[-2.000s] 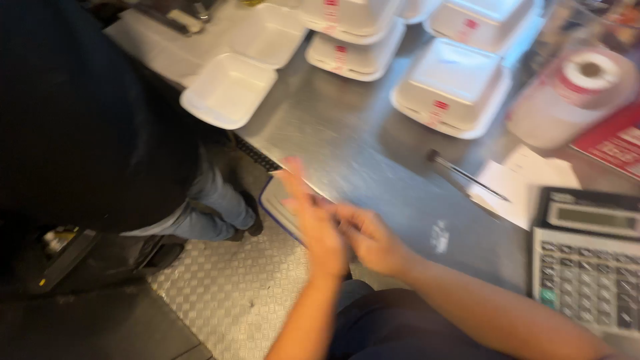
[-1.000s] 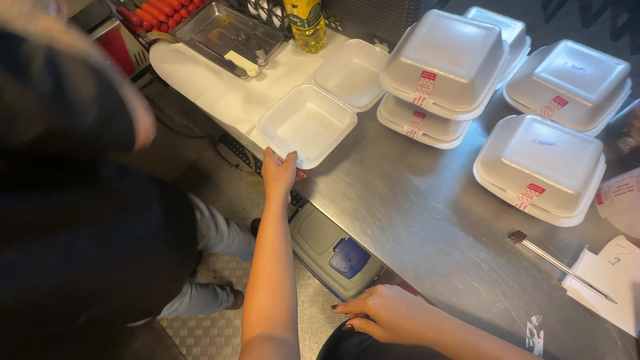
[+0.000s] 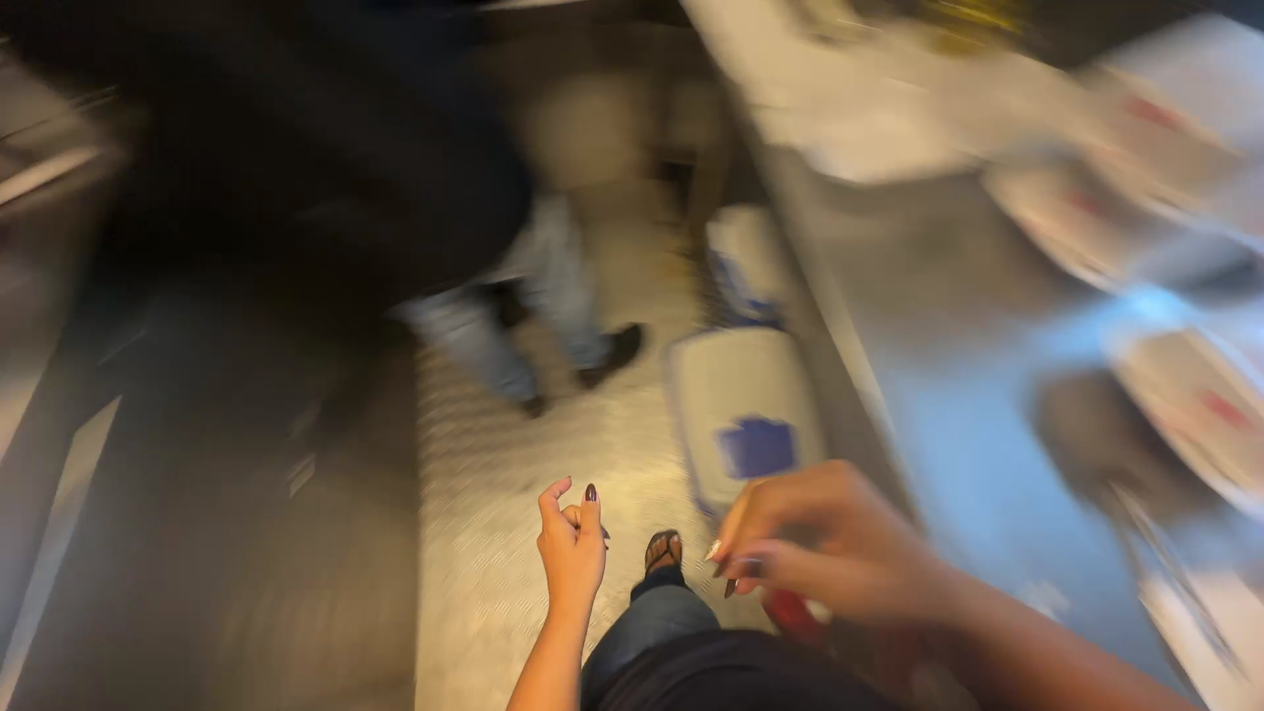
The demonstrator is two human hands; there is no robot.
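Observation:
My left hand (image 3: 573,543) is raised over the metal floor with curled fingers and thumb apart, nothing visible in it. My right hand (image 3: 820,543), blurred, hovers near the counter's edge with its fingers bent downward; whether it holds anything does not show. A blue-and-white lidded bin (image 3: 746,405) stands on the floor just beyond my right hand. White foam food boxes (image 3: 1190,410) with red marks sit on the steel counter (image 3: 948,326) at the right, away from both hands. An open white foam box (image 3: 879,138) lies blurred near the counter's far part.
Another person (image 3: 395,148) in dark clothes and light jeans stands ahead on the left, feet on the patterned metal floor (image 3: 523,464). A second bin (image 3: 746,262) stands beyond the first. A pen-like tool (image 3: 1175,563) lies by white paper (image 3: 1220,622) at the lower right. Dark surfaces line the left.
My left hand has let go of the open foam box it touched one second ago and drawn back over the floor. My right hand is raised. The view has swung left.

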